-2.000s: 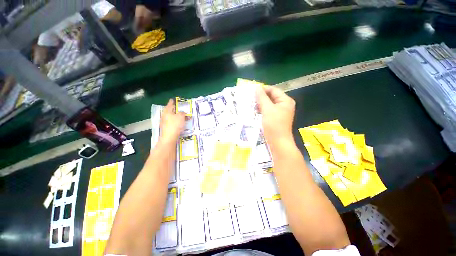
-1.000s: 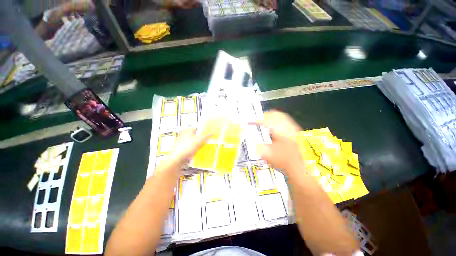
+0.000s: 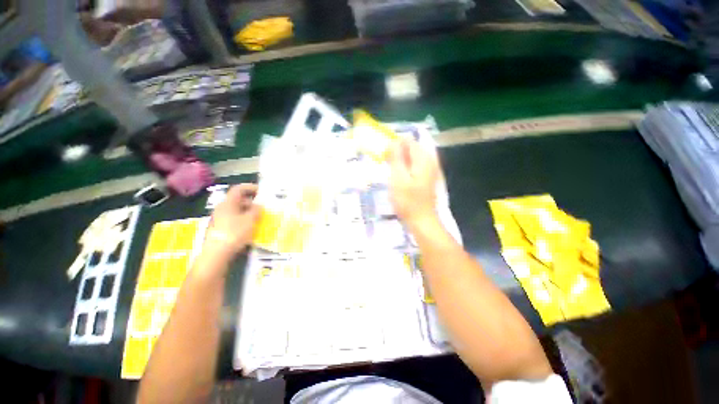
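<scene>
A stack of whitish blister trays (image 3: pixel 339 316) lies in front of me. A sticker sheet (image 3: pixel 288 225) lies slanted over it, with yellow rectangles at its near end and empty windows at its far end. My left hand (image 3: pixel 232 217) pinches the sheet's near left edge. My right hand (image 3: pixel 414 177) is over the tray's upper right and holds a yellow piece (image 3: pixel 372 136) by its fingertips. Both hands are bare and somewhat blurred. Much of the tray's upper part is covered or blurred.
Loose yellow pieces (image 3: pixel 548 256) lie to the right; spare trays (image 3: pixel 690 158) at far right. Another yellow sheet (image 3: pixel 162 276) and a backing skeleton (image 3: pixel 98 292) with cream scraps (image 3: pixel 102 233) lie left. A phone (image 3: pixel 177 166) stands behind them, beside the green belt (image 3: pixel 504 87).
My right hand has moved up and a yellow piece now shows in its fingers. My left hand has moved left to the sheet's edge. The sheet has shifted left. The camera view has shifted slightly.
</scene>
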